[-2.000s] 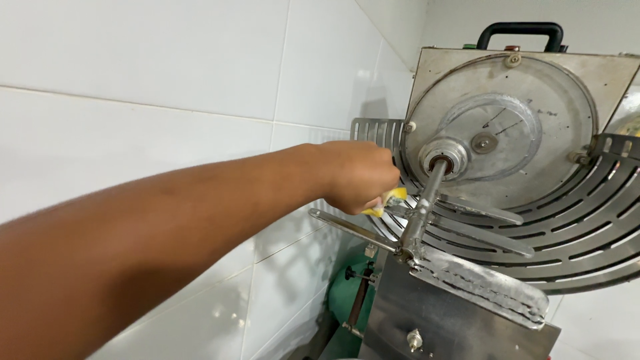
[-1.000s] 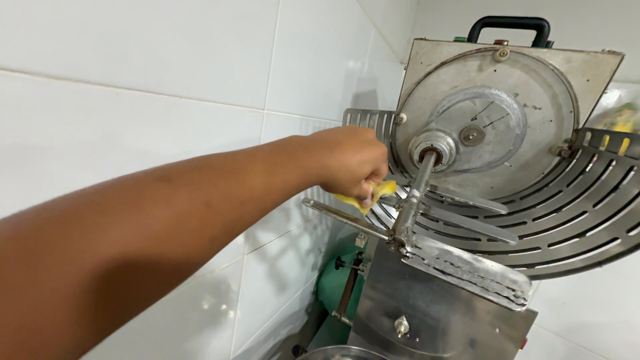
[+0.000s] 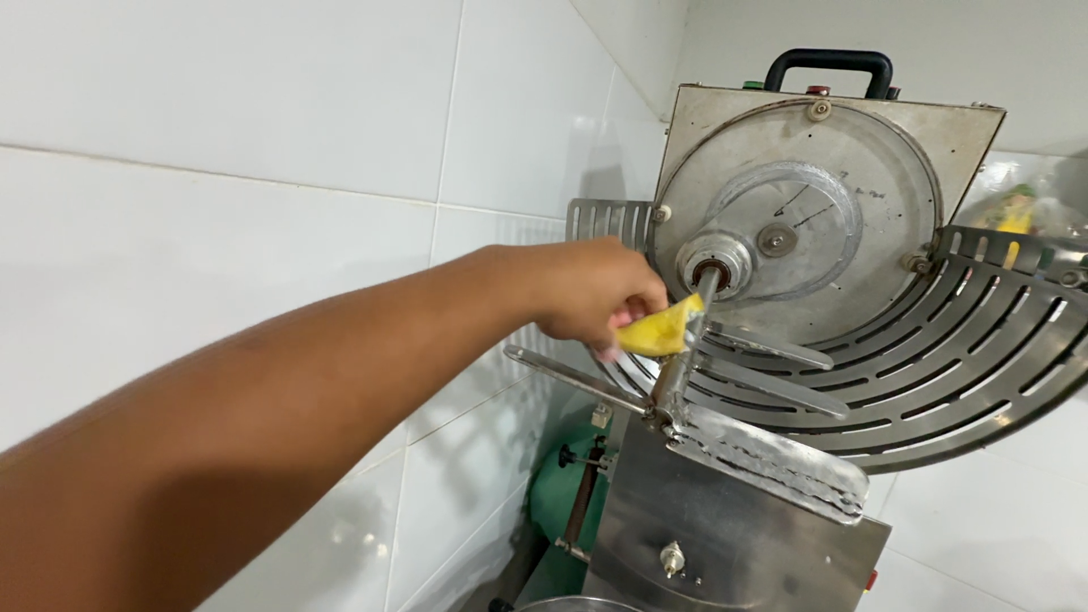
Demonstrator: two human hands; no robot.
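Observation:
Reaching in from the lower left, my left hand [image 3: 608,293] grips a yellow sponge or cloth [image 3: 659,330]. This yellow piece touches the metal shaft [image 3: 677,374] of a mixing machine, between the round hub [image 3: 716,262] and the shaft's outer end. Flat metal paddles stick out from the shaft: a narrow one [image 3: 578,378] to the left below my hand, others to the right, and a wide, marked one [image 3: 769,463] at the outer end. Part of the shaft is hidden behind the yellow piece. My right hand is not in view.
A slotted metal guard [image 3: 918,387] curves below and right of the shaft. Behind stands the machine's square housing [image 3: 956,140] with a black handle [image 3: 829,59]. Below are a steel panel [image 3: 739,518], a green body [image 3: 548,493] and a metal rim [image 3: 578,603]. A tiled wall [image 3: 255,255] runs along the left.
My left hand has turned and lies nearer the shaft's outer end, with more of the yellow piece showing. The paddles appear in much the same position.

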